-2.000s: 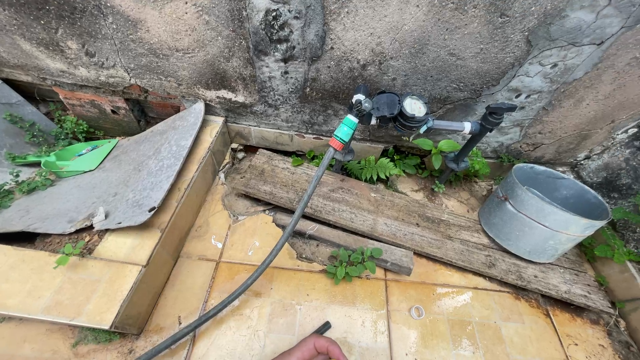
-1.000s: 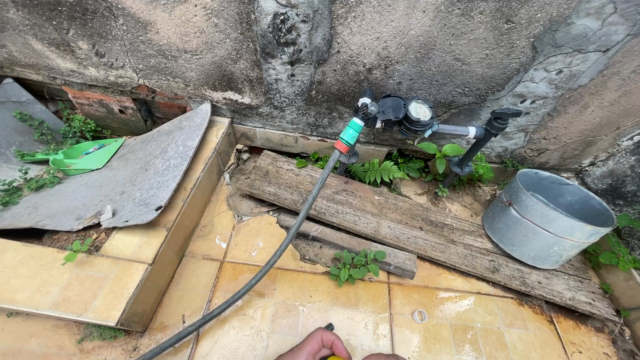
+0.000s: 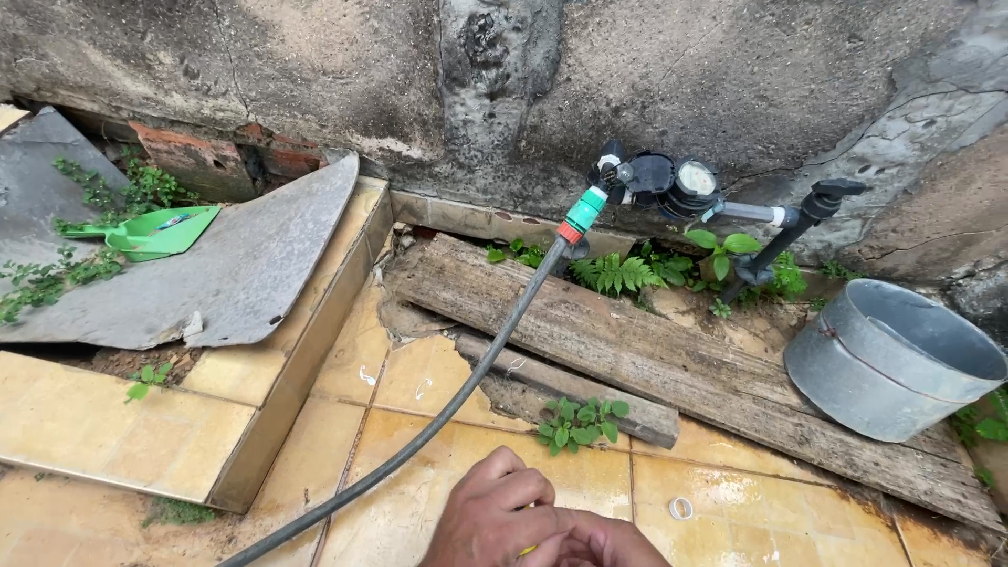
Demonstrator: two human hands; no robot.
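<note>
My left hand [image 3: 496,516] and my right hand [image 3: 594,539] are together at the bottom edge. The left fingers are curled around a small thing, of which only yellow bits [image 3: 528,550] show; its kind is hidden. The right fingers meet it from the right, and what they grip cannot be seen. Beyond them a grey hose [image 3: 472,378] runs from the lower left up to a green and orange hose connector [image 3: 583,214]. That connector joins a black fitting [image 3: 610,165] beside a water meter [image 3: 694,183] with its lid raised. A white ring [image 3: 680,508] lies on the tiles.
Weathered wooden boards [image 3: 630,339] lie along the wall [image 3: 315,71]. A grey round container [image 3: 882,370] stands on them at right. A black valve handle [image 3: 839,187] tops the riser pipe. At left, a green dustpan [image 3: 161,232] rests on a bent grey sheet [image 3: 228,268] above a tiled ledge [image 3: 299,354].
My hands have come further into view from the bottom edge and are now together. A dark, short rod end beside the left hand earlier no longer shows.
</note>
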